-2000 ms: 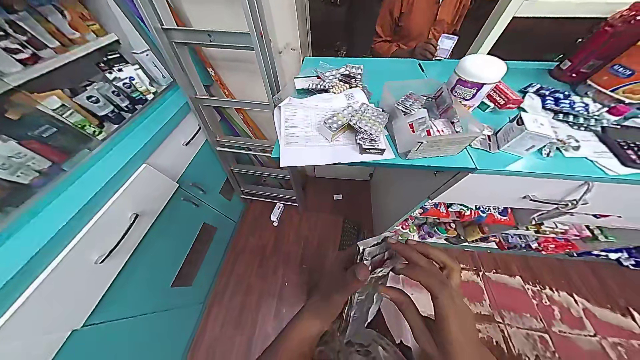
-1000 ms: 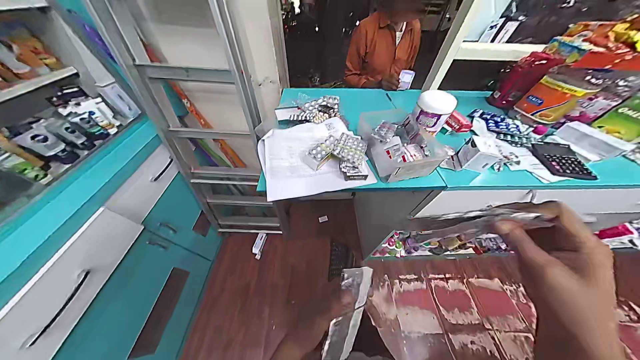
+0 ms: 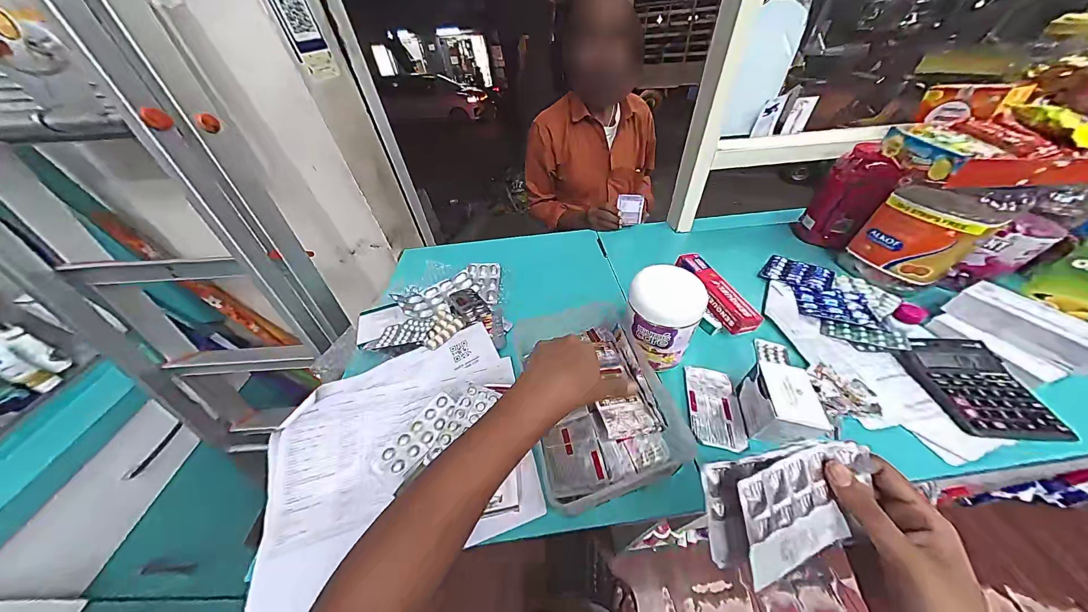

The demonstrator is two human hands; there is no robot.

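My left hand (image 3: 568, 374) reaches over the clear plastic box (image 3: 557, 501) on the turquoise counter; its fingertips are at the medicine packs (image 3: 629, 416) inside, and whether they grip one is unclear. My right hand (image 3: 901, 518) holds silver blister packs (image 3: 790, 501), fanned out in front of the counter's edge. Left of the box, tablet blister strips (image 3: 433, 425) lie on printed papers (image 3: 340, 450). More strips (image 3: 446, 314) lie behind the papers. A white-lidded tub (image 3: 665, 314) stands against the box's back right side.
A small carton (image 3: 786, 399), a red box (image 3: 721, 293), blue blister strips (image 3: 820, 293) and a calculator (image 3: 986, 387) lie to the right. Large jars (image 3: 922, 234) stand at the back right. A metal ladder (image 3: 161, 272) is at left. A person in an orange shirt (image 3: 586, 161) stands beyond the counter.
My left hand has moved up from below the counter into the plastic box. My right hand still holds blister packs, now lower against the counter. The view has come closer to the counter.
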